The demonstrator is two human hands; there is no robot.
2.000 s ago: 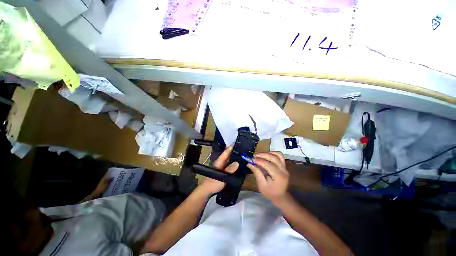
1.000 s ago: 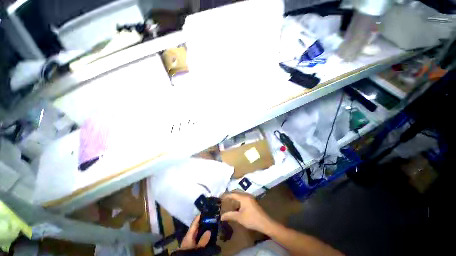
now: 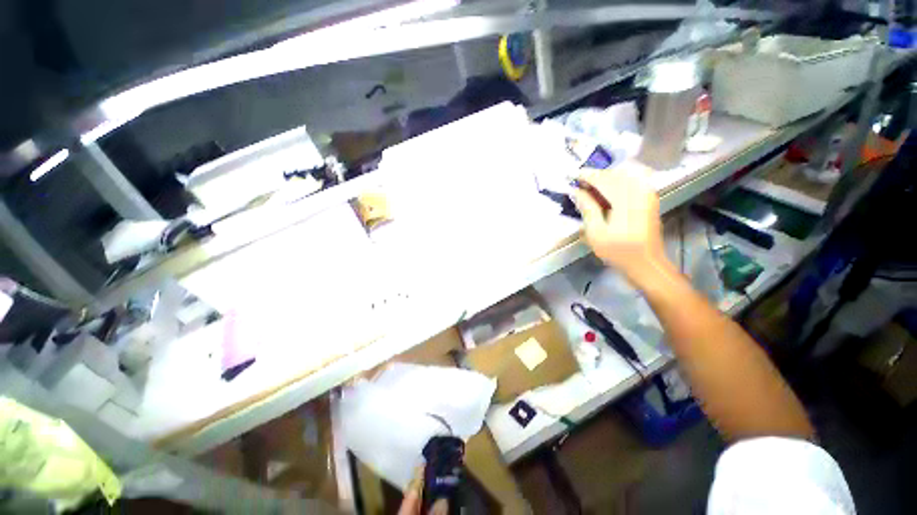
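Note:
My left hand [image 3: 411,497] is at the bottom edge, mostly cut off, and holds a black lock panel [image 3: 442,469] upright. The panel's lower end is out of the picture. My right hand [image 3: 621,223] is over the front edge of the white upper bench, fingers bent, beside a small black object [image 3: 559,202]. A dark shape shows between its fingertips; blur hides whether it is held.
White wrapping [image 3: 400,420] lies behind the panel. An open carton [image 3: 515,364] with a yellow note, a small square black part [image 3: 522,412], a red-capped bottle [image 3: 589,351] and a slim corded driver [image 3: 609,332] are on the lower shelf. A tall container [image 3: 668,123] stands on the upper bench [image 3: 457,216].
The view has swung up and to the right. My right hand has left the lock panel and moved up to the upper bench. My left hand still holds the panel.

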